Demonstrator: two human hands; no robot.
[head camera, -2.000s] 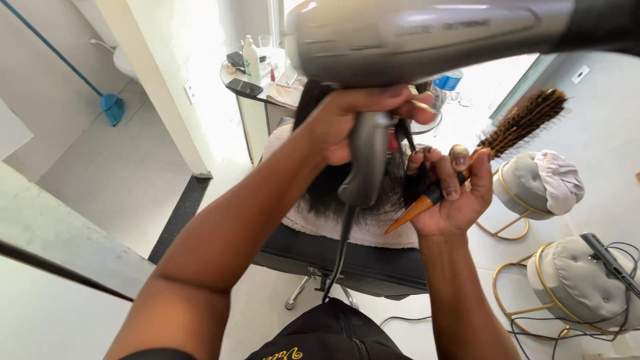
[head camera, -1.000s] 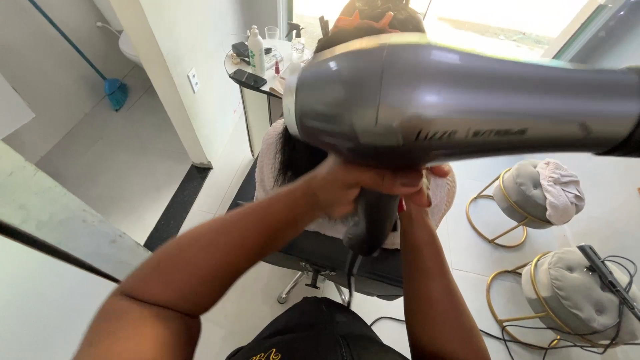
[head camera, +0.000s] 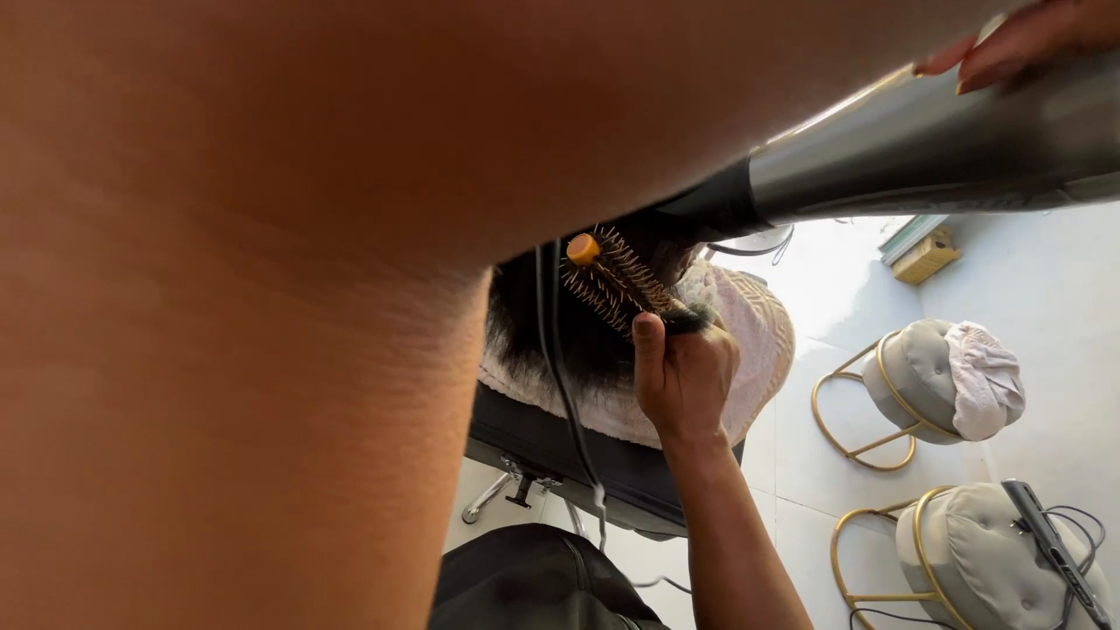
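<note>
My left forearm crosses close before the camera, and my left hand (head camera: 1041, 44) is at the top right, its fingers on the body of a grey hair dryer (head camera: 892, 153). The dryer's dark nozzle (head camera: 713, 206) points left and down at a seated person's dark hair (head camera: 525, 319). Below the nozzle, my right hand (head camera: 687, 372) grips a round hairbrush (head camera: 617, 280), its orange-tipped end up to the left, bristles against the hair. The brush's handle is hidden in the hand. A pale towel (head camera: 761, 350) covers the person's shoulders. A power cord (head camera: 560, 376) hangs in front of the hair.
The person sits in a black salon chair (head camera: 595, 464) with metal legs. On the right stand two grey tufted stools with gold frames. One bears a crumpled pale cloth (head camera: 984, 381); on the other (head camera: 980, 542) lies a corded flat iron (head camera: 1054, 551). My arm hides the left side.
My left arm has risen across the view, and the dryer has moved to the upper right. The brush, hidden a second ago, shows in my right hand with its bristled end pointing up-left.
</note>
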